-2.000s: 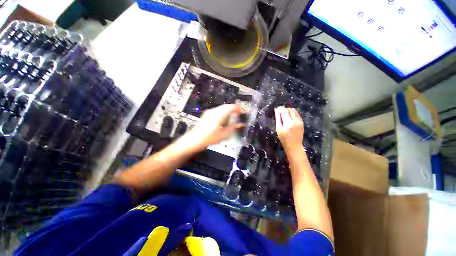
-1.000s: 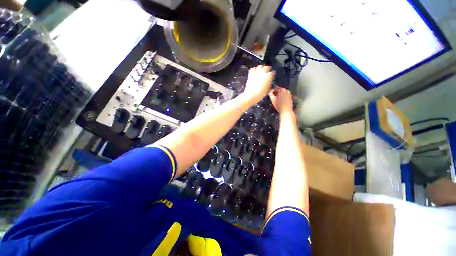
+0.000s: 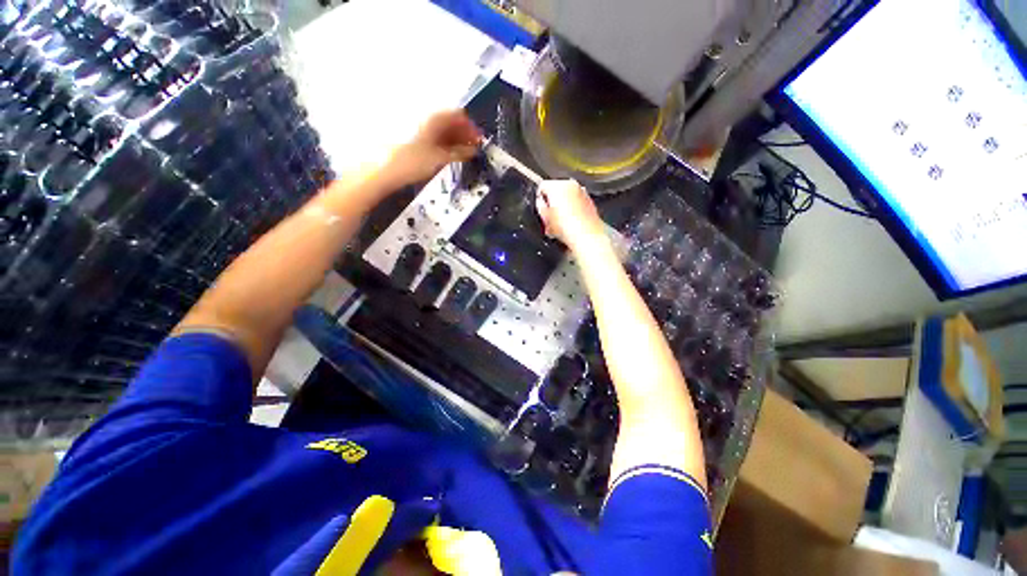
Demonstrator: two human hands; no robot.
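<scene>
The dark square marking fixture (image 3: 507,236) sits on the silvery perforated base plate (image 3: 389,245), with small blue-violet light spots on it. My left hand (image 3: 448,137) is at the plate's upper left edge, by the metal hardware there; its fingers are blurred and I cannot tell whether it holds anything. My right hand (image 3: 563,210) is at the fixture's upper right edge with its fingers bent; what lies under them is hidden. Several black housings (image 3: 434,284) lie in a row on the plate below the fixture. The blister tray (image 3: 704,281) with black parts lies to the right.
Stacked blister trays (image 3: 146,225) rise at the left. The round laser shroud (image 3: 597,124) hangs above the fixture. A monitor (image 3: 923,135) is at the upper right, with cables (image 3: 794,194) below it. A carton (image 3: 800,461) stands at the lower right.
Both hands have moved left from the blister tray to the fixture and are now apart. The camera view has shifted. The fixture, which held black parts before, now looks mostly flat and dark.
</scene>
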